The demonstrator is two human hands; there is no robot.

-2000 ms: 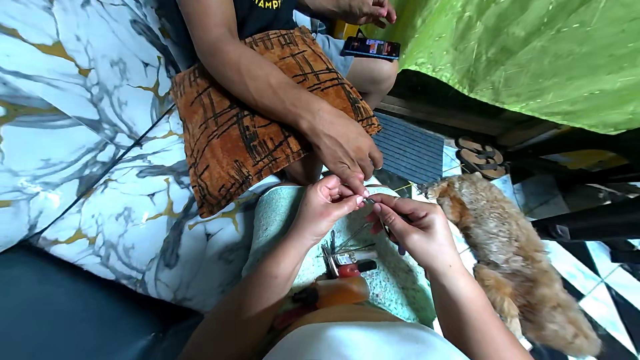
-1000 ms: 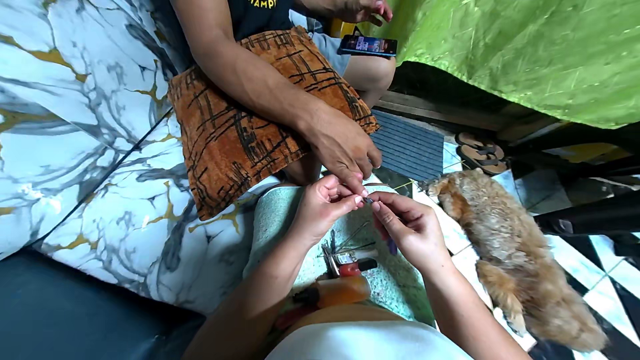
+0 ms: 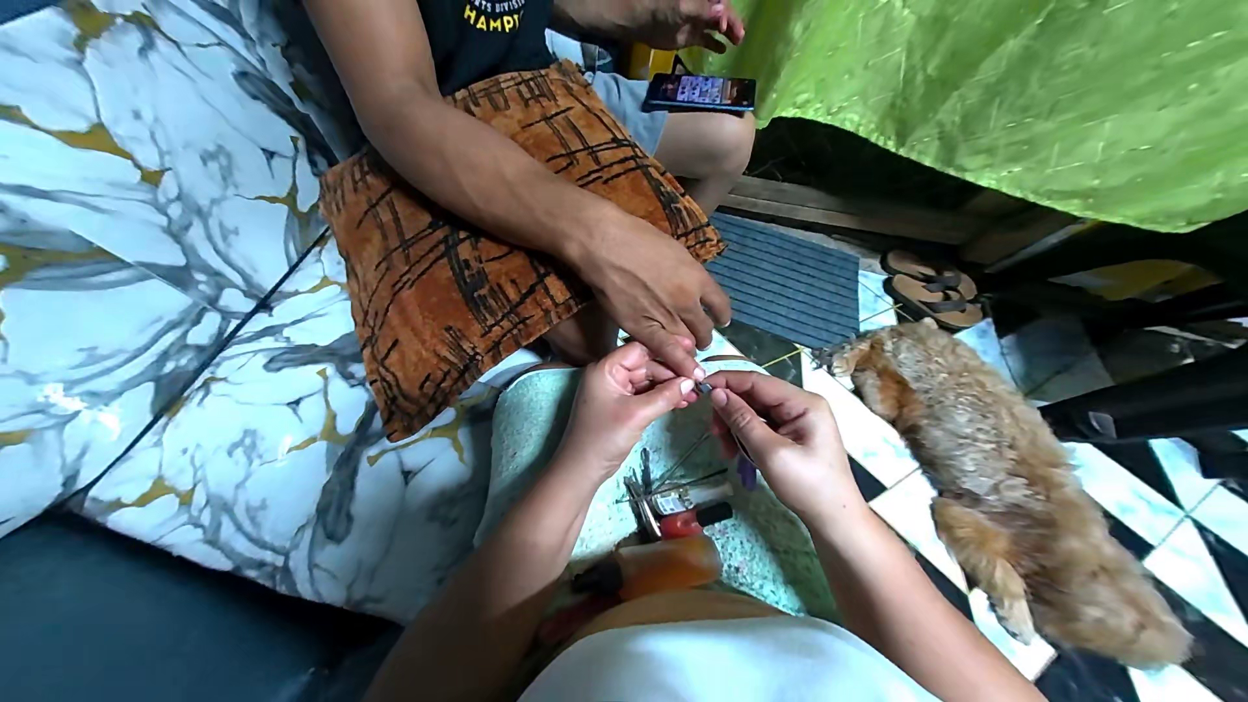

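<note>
My left hand [image 3: 624,405] pinches a fingertip of another person's hand [image 3: 658,283], which reaches in over a brown patterned cushion [image 3: 468,234]. Just right of that fingertip, my right hand [image 3: 785,434] grips a small tool [image 3: 704,388] with a metal tip; its kind is unclear, and a purple part [image 3: 746,472] shows below my fingers. Under both hands lies a pale green towel [image 3: 531,429]. On it are thin metal tools [image 3: 643,507], a small bottle of red polish [image 3: 682,524] with a black cap, and a bottle of orange liquid [image 3: 673,567].
A curled-fur brown dog [image 3: 1014,478] lies on the checkered floor to the right. Marble-patterned padding [image 3: 195,292] spreads at the left. Sandals [image 3: 936,290] and a grey mat [image 3: 790,273] are beyond the towel. A phone [image 3: 702,92] rests by the other person's knee.
The purple part below my right hand shows in the last two frames, and my right fingers have shifted slightly around the tool. My left hand stays at the other person's fingertip.
</note>
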